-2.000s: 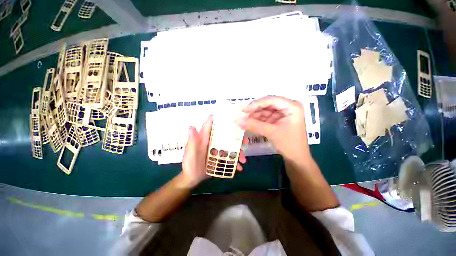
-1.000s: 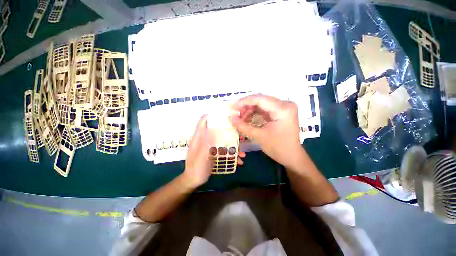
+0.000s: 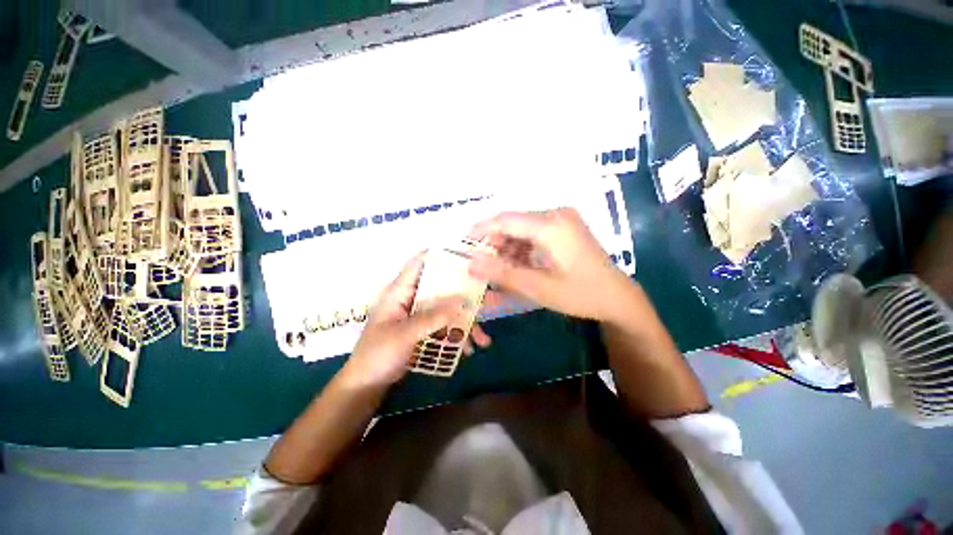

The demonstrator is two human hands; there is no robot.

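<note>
A beige phone front housing is held upright in front of me, its key grid towards me and a pale piece covering its window. My left hand grips it from the left, with the thumb over the upper key holes. My right hand is at the housing's top right edge, fingertips pinched together there; whether they hold a thin film is too blurred to tell. A die-cut adhesive sheet lies behind and under the hands. Bright white stacked sheets lie behind it.
A housing pile lies at left. A clear plastic bag with cream pieces and a white card lies at right. Two housings overlap at far right. A desk fan stands lower right. A pale rail crosses behind.
My left thumb has moved onto the housing's front, and the housing now tilts slightly. My right hand stays at its top. The whole view has shifted and turned a little. Another housing appeared at far right earlier.
</note>
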